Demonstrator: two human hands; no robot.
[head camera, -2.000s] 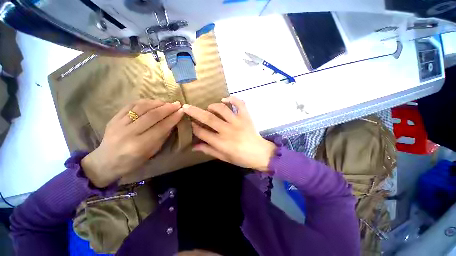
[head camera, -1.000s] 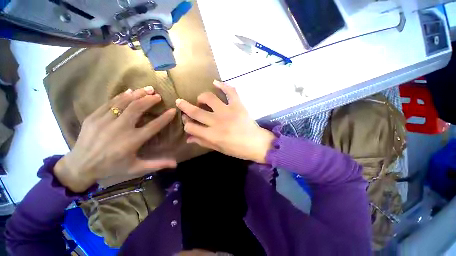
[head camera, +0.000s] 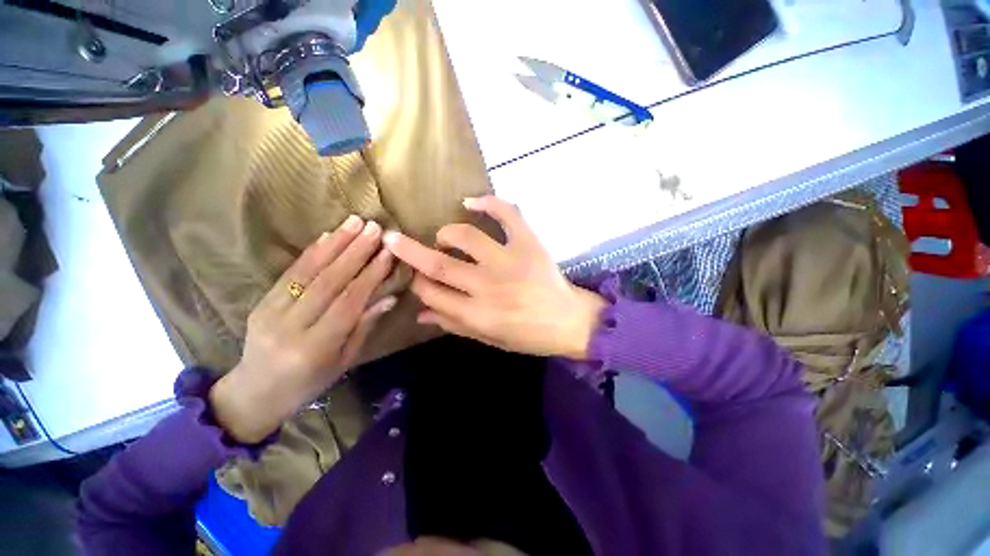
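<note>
A khaki-brown garment panel (head camera: 228, 206) lies flat under the sewing machine head, with a zipper (head camera: 144, 141) along its upper left edge. A folded edge (head camera: 358, 185) runs from the grey-blue block (head camera: 329, 114) beside the needle area towards my fingertips. My left hand (head camera: 315, 310) lies on the panel, fingers together and extended, with a ring on one finger. My right hand (head camera: 489, 277) touches the fold with its index fingertip, other fingers bent. The fingertips of both hands nearly meet. Whether either pinches the cloth is hard to tell. The needle is hidden.
Blue-handled thread snips (head camera: 586, 89) lie right of the panel, a black phone (head camera: 711, 33) behind them and thread scraps (head camera: 673, 185) nearer the edge. Bundled khaki pieces (head camera: 809, 272) hang below the table edge at right, beside a red crate (head camera: 939, 223). Darker cloth (head camera: 22, 250) lies far left.
Since one second ago my left hand has drawn its spread fingers together and moved right, beside the right fingertips. The view has shifted slightly. My right hand stays at the fold.
</note>
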